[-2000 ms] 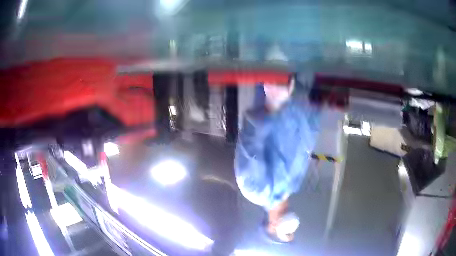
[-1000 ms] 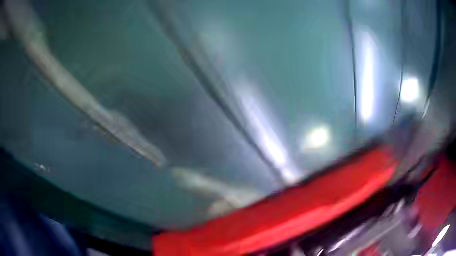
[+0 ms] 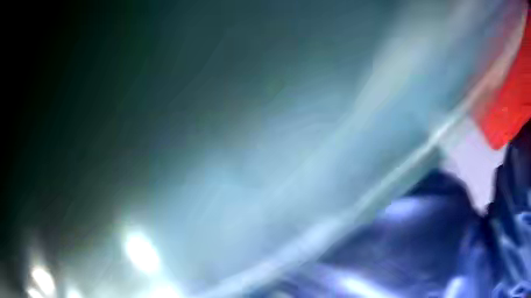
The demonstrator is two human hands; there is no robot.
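Note:
The dark green bench mat [image 3: 250, 134] fills most of the view, very close and blurred, with its pale edge curving from the bottom middle to the upper right. A flat red foam pad [image 3: 512, 105] shows at the right rim, cut off by the picture's edge. Neither of my hands can be made out. No circuit board or tool can be made out.
Blue cloth [image 3: 407, 238], seemingly a smock, lies beyond the mat's edge at the lower right. A pale grey-white wedge [image 3: 477, 163] shows between the cloth and the red pad. Bright light reflections show at the lower left.
The view has swung and come close to the mat. The red pad has moved from the lower middle to the right rim. The blue cloth now shows at the lower right.

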